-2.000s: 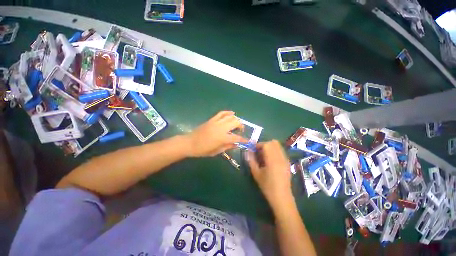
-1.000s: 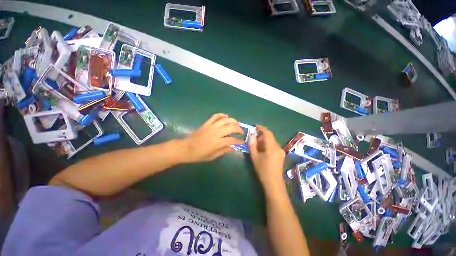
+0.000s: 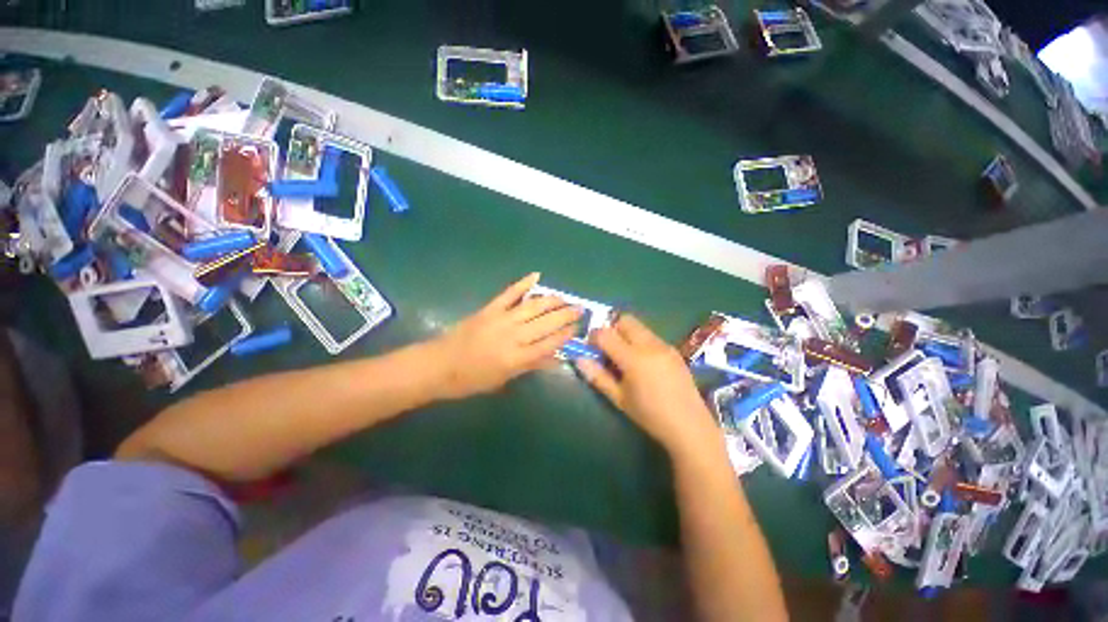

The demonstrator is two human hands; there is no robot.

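A white frame (image 3: 594, 318) with a blue battery (image 3: 581, 350) along its near edge lies low over the green work surface in front of me. My left hand (image 3: 516, 334) holds its left end, with the fingers over the frame. My right hand (image 3: 634, 365) holds its right end, with the fingertips at the battery and the frame's corner. The fingers hide much of the unit, and I cannot tell how the board sits.
A heap of part-assembled units (image 3: 219, 231) lies at left, another (image 3: 869, 413) at right, with white empty frames (image 3: 1063, 498) at far right. A pale rail (image 3: 547, 194) separates the belt, which carries spaced units (image 3: 482, 77). A grey metal post (image 3: 984, 264) stands at right.
The loose brown piece seen below the hands earlier no longer shows. The frame now lies flatter, both hands around it. Units on the belt have moved right.
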